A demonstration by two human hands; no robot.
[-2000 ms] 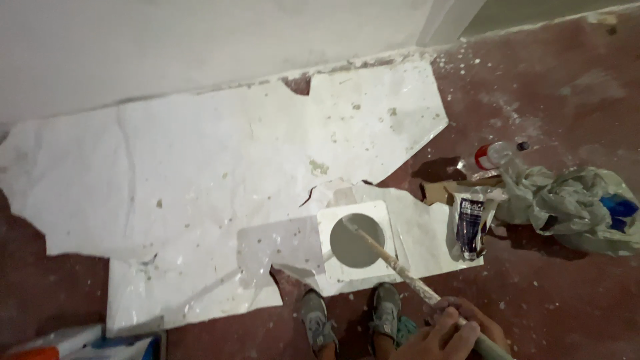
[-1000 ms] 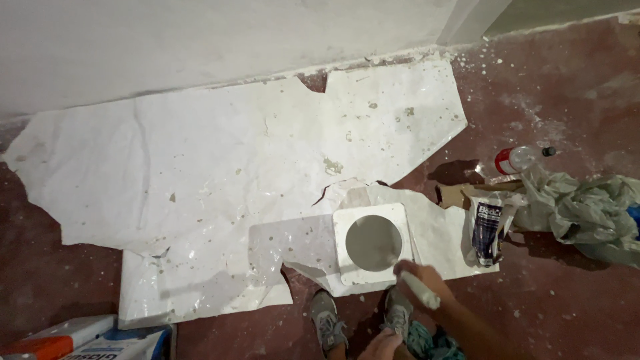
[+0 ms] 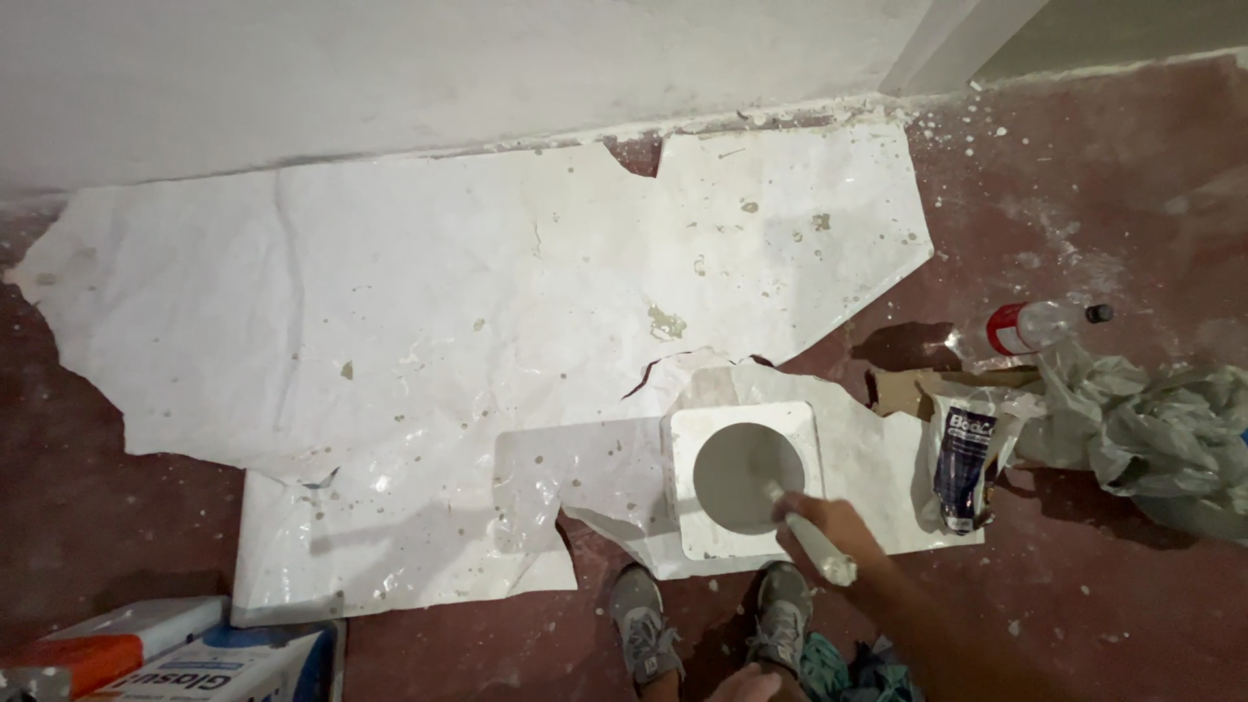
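Observation:
A square white bucket [image 3: 688, 531] with a round opening stands on white sheeting near my feet. Grey-looking liquid [image 3: 741, 468] shows inside it. My right hand [image 3: 829, 536] grips a pale, paint-marked stick [image 3: 819, 551] over the bucket's lower right rim; the stick's far end reaches into the opening, where the tip is hard to see. Low in the view, between and in front of the shoes, my left hand [image 3: 746, 684] shows only in part, and whether it holds anything is hidden.
Spotted white sheeting [image 3: 439, 292] covers the reddish floor along the wall [image 3: 390, 78]. To the right lie a plastic bottle [image 3: 1048, 325], a labelled pouch [image 3: 965, 458], cardboard [image 3: 902, 392] and crumpled plastic bags [image 3: 1150, 429]. Paint containers [image 3: 224, 663] stand lower left; my shoes [image 3: 639, 624] are below the bucket.
Two seconds ago both hands were together on the long stick at the lower right. My right hand has since moved to the bucket's rim, and my left hand is off the stick.

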